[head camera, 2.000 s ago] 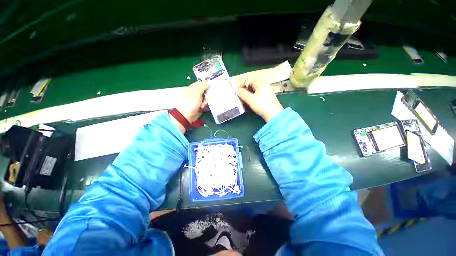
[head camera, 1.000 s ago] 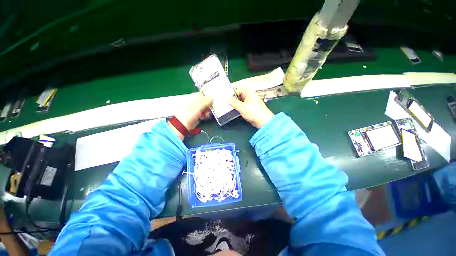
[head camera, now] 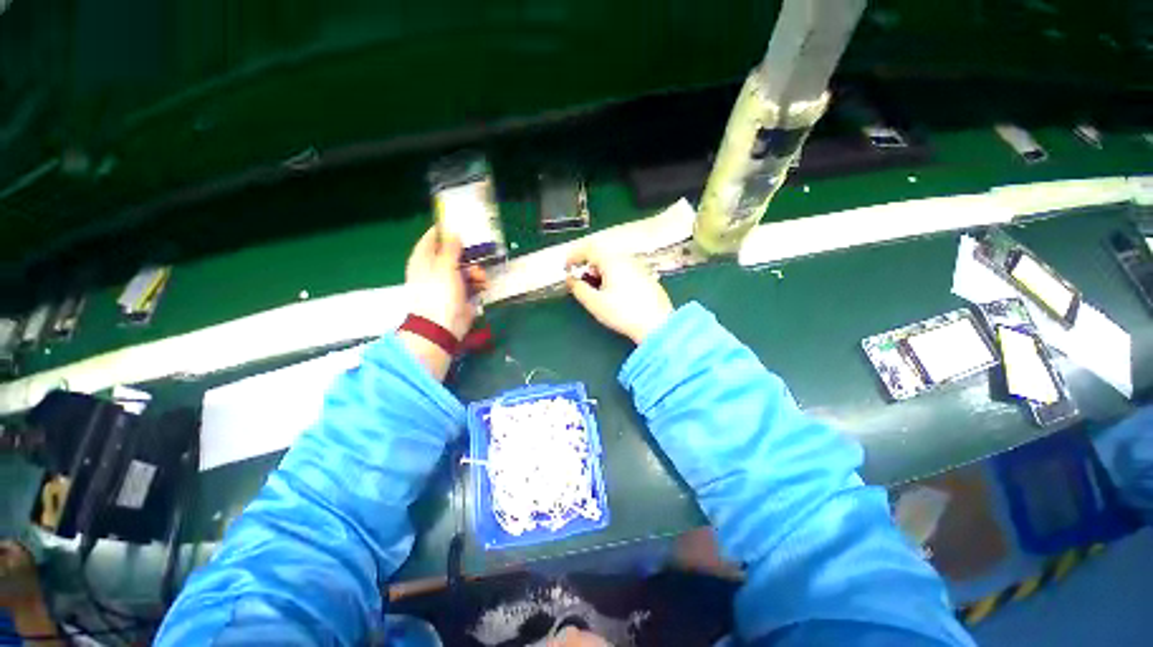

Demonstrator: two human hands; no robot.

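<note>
My left hand (head camera: 443,284), with a red band at the wrist, holds an open phone body (head camera: 468,217) upright over the green belt. The phone is a little blurred, with a white middle and dark ends. My right hand (head camera: 613,293) is apart from the phone, over the white edge strip, fingers bent together. A small whitish bit shows at its fingertips, too small to name. A blue tray (head camera: 478,506) holding a heap of thin white strips stands on the bench between my forearms.
Several open phone bodies (head camera: 929,353) and a white sheet (head camera: 1103,341) lie on the bench at right. More phones (head camera: 564,202) lie on the belt. A wrapped post (head camera: 759,158) rises beyond my right hand. A white sheet (head camera: 272,407) and black device (head camera: 95,468) are at left.
My left hand has moved left with the phone, and my right hand has let go of it. The white piece over the phone's upper part no longer shows there. The view has shifted slightly.
</note>
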